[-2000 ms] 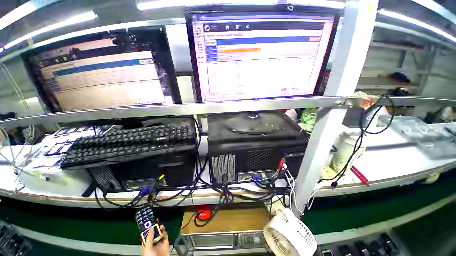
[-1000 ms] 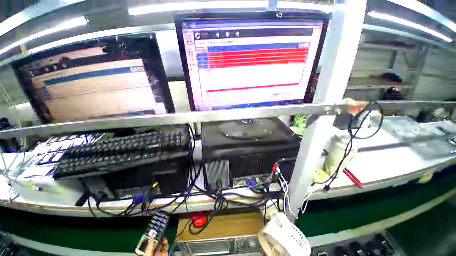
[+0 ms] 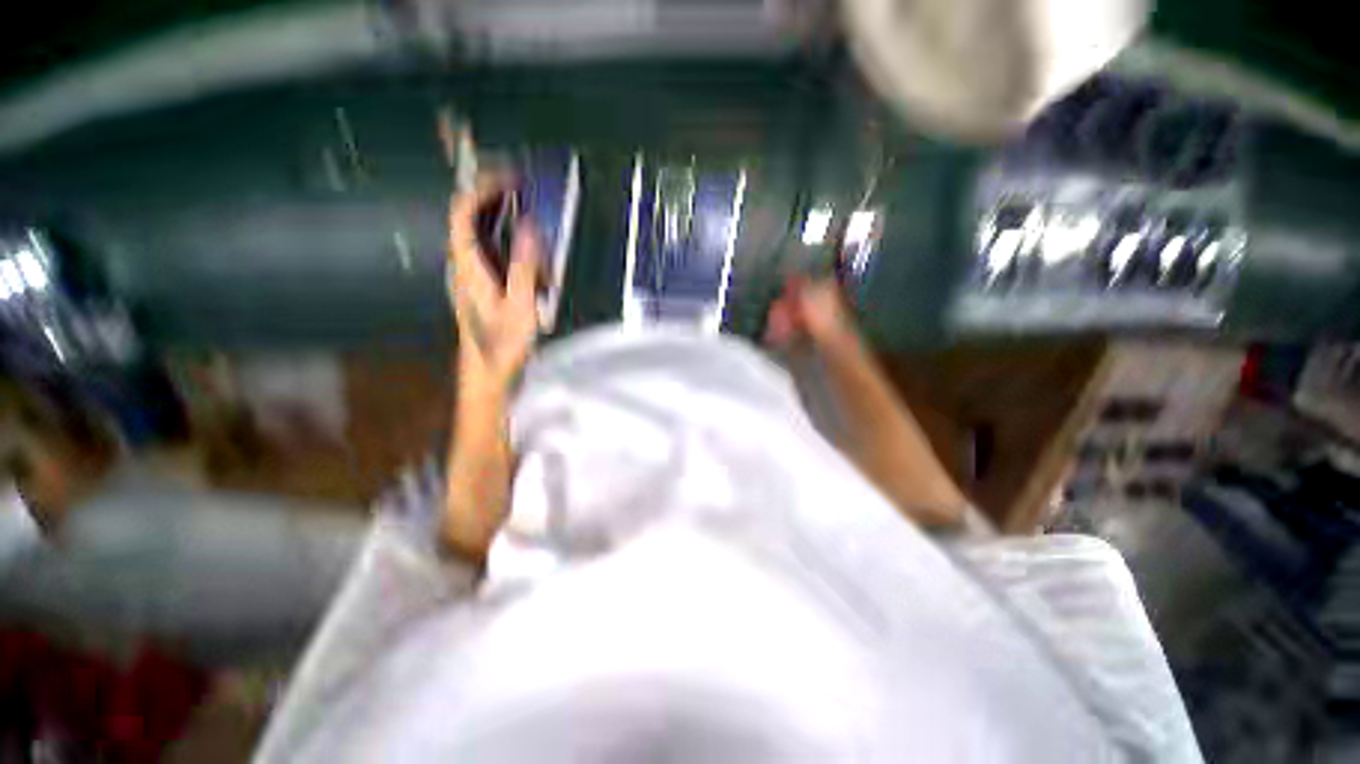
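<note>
The picture is heavily blurred. My left hand (image 3: 500, 276) is over the left blue test fixture plate (image 3: 562, 224), closed around a dark keypad mobile phone (image 3: 495, 227). The right test fixture plate (image 3: 686, 246) has white edges, and a pale blurred shape shows on its upper part. My right hand (image 3: 807, 311) is at the bench's near edge, right of the plates. Small bright shapes show just above it, and I cannot tell whether it holds anything.
A phone tray (image 3: 1104, 254) with rows of phones is on the right of the bench. The round white fan (image 3: 996, 52) hangs over the bench at the top. Blurred phones or parts (image 3: 52, 299) are at the far left. Another person's arm (image 3: 60, 463) shows at the left.
The view has swung down from the monitors and shelf to the bench and my lap. The phone has come down from below the shelf to the left plate. My right hand has come into view.
</note>
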